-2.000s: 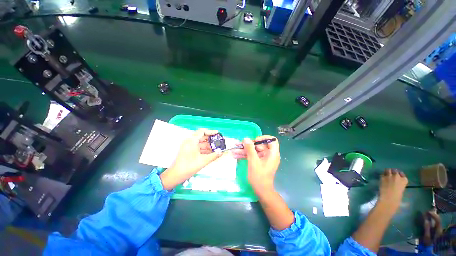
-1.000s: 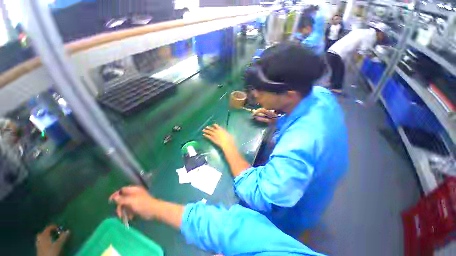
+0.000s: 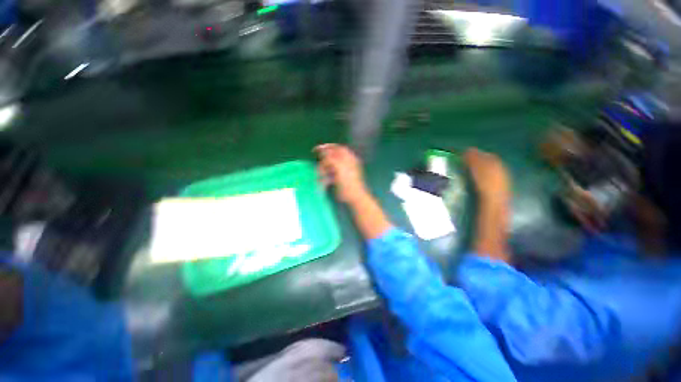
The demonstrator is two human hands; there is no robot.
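The picture is strongly blurred. The green tray (image 3: 325, 227) lies on the dark-green bench, left of centre. A white sheet (image 3: 231, 225) lies across it and over its left rim, with pale bits below the sheet. My right hand (image 3: 340, 171) is beside the tray's upper right corner, near the post's foot. Its fingers are bent; blur hides whether they hold anything. At the left edge a blurred skin-coloured patch (image 3: 10, 300), perhaps my left hand, shows by a blue sleeve, cut off by the edge.
The grey post (image 3: 377, 74) stands behind my right hand. Right of it are the green-flanged spool (image 3: 438, 163), a black stand (image 3: 429, 183) and white papers (image 3: 428, 215). A neighbour's hand (image 3: 489, 175) rests beside them. Dark small units (image 3: 411, 119) lie behind. Blurred dark equipment is at left.
The view has swung from the neighbour back to the tray. My left hand no longer shows clearly with the small black unit. My right hand is still near the post's foot.
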